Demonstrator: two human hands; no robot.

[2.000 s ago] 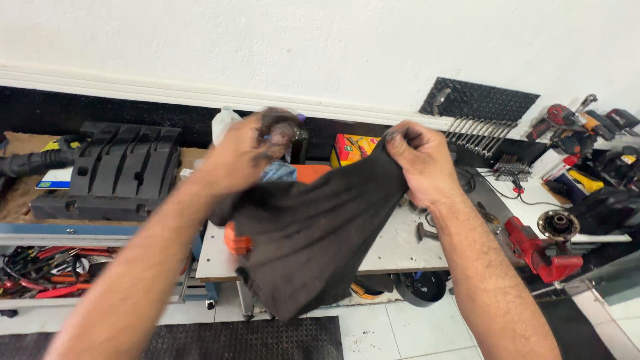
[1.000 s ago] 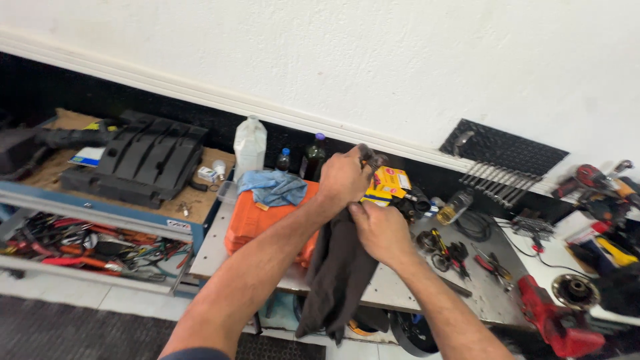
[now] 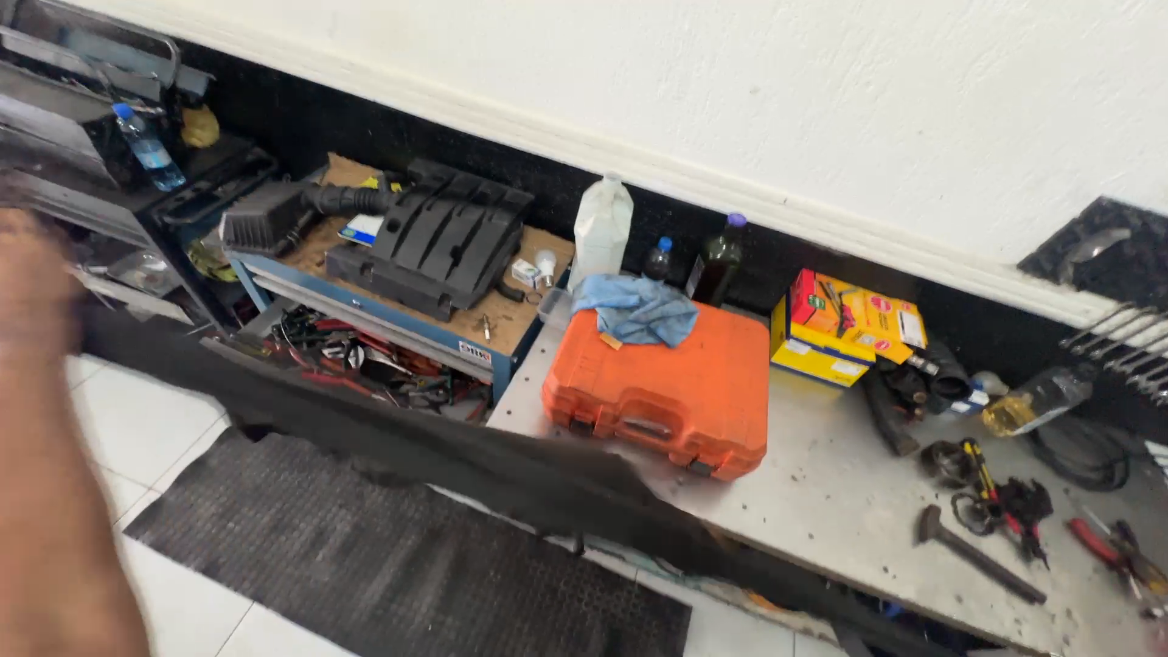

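Note:
A long dark cloth [image 3: 411, 447] stretches on a slant from the left edge down to the lower right, in front of the bench. Its left end meets my left hand [image 3: 35, 274], which is blurred at the left edge and appears closed on it. My right hand is out of view, so its hold cannot be seen. Behind the cloth's middle, an orange plastic case [image 3: 666, 392] lies on the metal workbench [image 3: 803, 474] with a crumpled blue cloth [image 3: 639, 308] on top. A hammer [image 3: 981, 554] rests at the right.
A blue tool cart [image 3: 392, 310] carries a black plastic engine air-intake part [image 3: 447, 237] above a drawer of hand tools [image 3: 365, 360]. Plastic bottles [image 3: 602, 228] and yellow boxes [image 3: 826, 351] stand near the wall. A black rubber mat [image 3: 401, 547] covers part of the tiled floor.
The dark cloth, bunched between both hands a second ago, is now drawn out long. My left hand has moved far left and my right hand has left the view. The view has swung left.

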